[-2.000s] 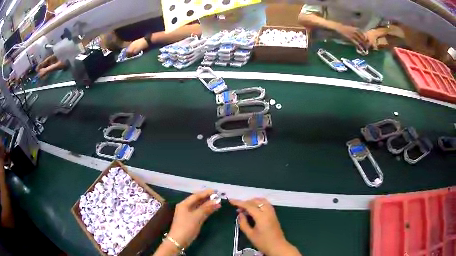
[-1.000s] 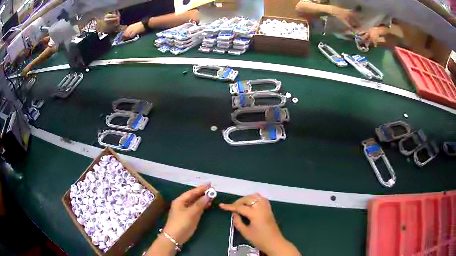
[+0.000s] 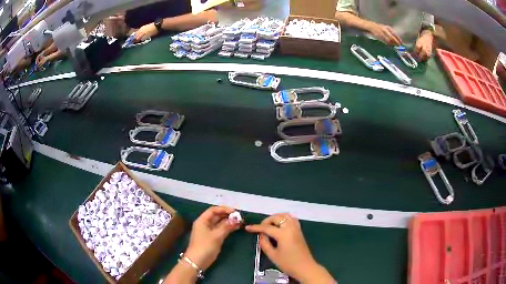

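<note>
My left hand holds a white round fitting between thumb and fingertips. My right hand is just right of it, its index fingertip near the fitting; a tiny dark spot shows at the fingertip, too small to name. A loop-shaped housing lies partly under my right hand and is cut off by the bottom edge. An open cardboard box heaped with white fittings stands left of my left hand.
A red compartment tray is at the lower right. Several housings lie on the green belt beyond a white strip. Across it are stacked housings, another fittings box, a second red tray and other people's hands.
The housings in the middle and left have moved right along the belt. My left hand has turned the fitting, and my right fingertip is closer to it than a second ago.
</note>
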